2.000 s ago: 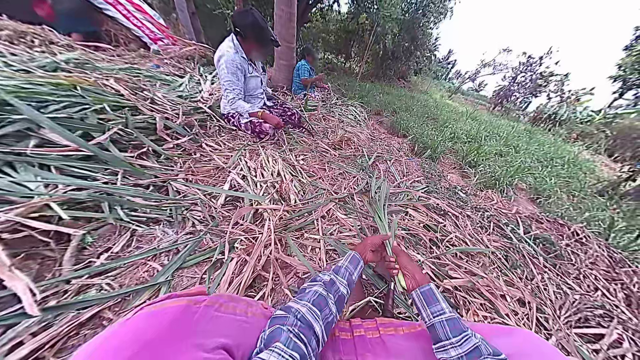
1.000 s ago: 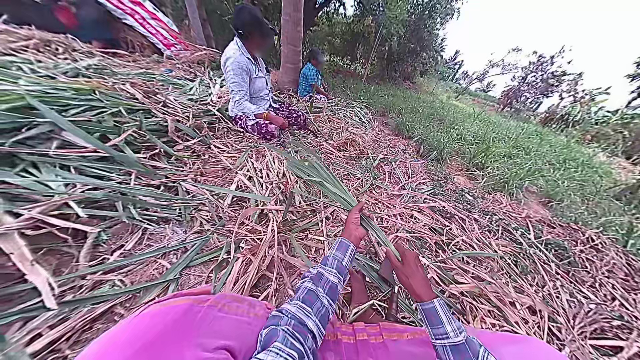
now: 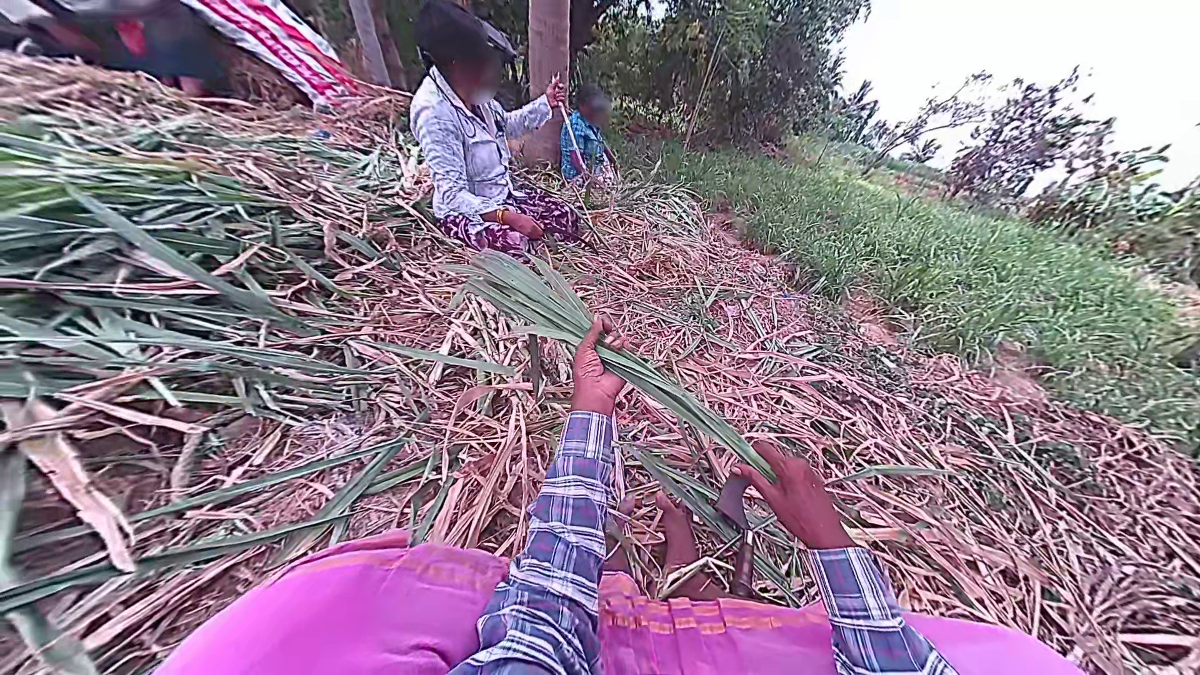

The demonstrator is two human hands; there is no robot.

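Observation:
A bundle of long green leaves (image 3: 670, 389) runs slantwise between my hands. My left hand (image 3: 597, 370) is closed around its middle, with the leaf tips fanning out beyond it to the upper left. My right hand (image 3: 795, 495) grips the lower right end. Just below that end, a dark metal blade on an upright shaft (image 3: 734, 506) stands between my bare feet (image 3: 680, 539) and my right hand. Loose green leaves lie around the blade's base. Pink cloth with a gold border (image 3: 375, 600) covers my lap.
Dry straw and leaves (image 3: 703, 300) cover the ground. A heap of green leaves (image 3: 141, 281) lies at left. One person (image 3: 464, 150) sits ahead holding a thin stalk; another person (image 3: 586, 141) sits by a tree trunk (image 3: 548, 56). Grass (image 3: 937, 253) grows at right.
My hands were close together two seconds ago and are now apart, with the leaf bundle stretched slantwise between them. The nearer seated person has raised one hand with a stalk.

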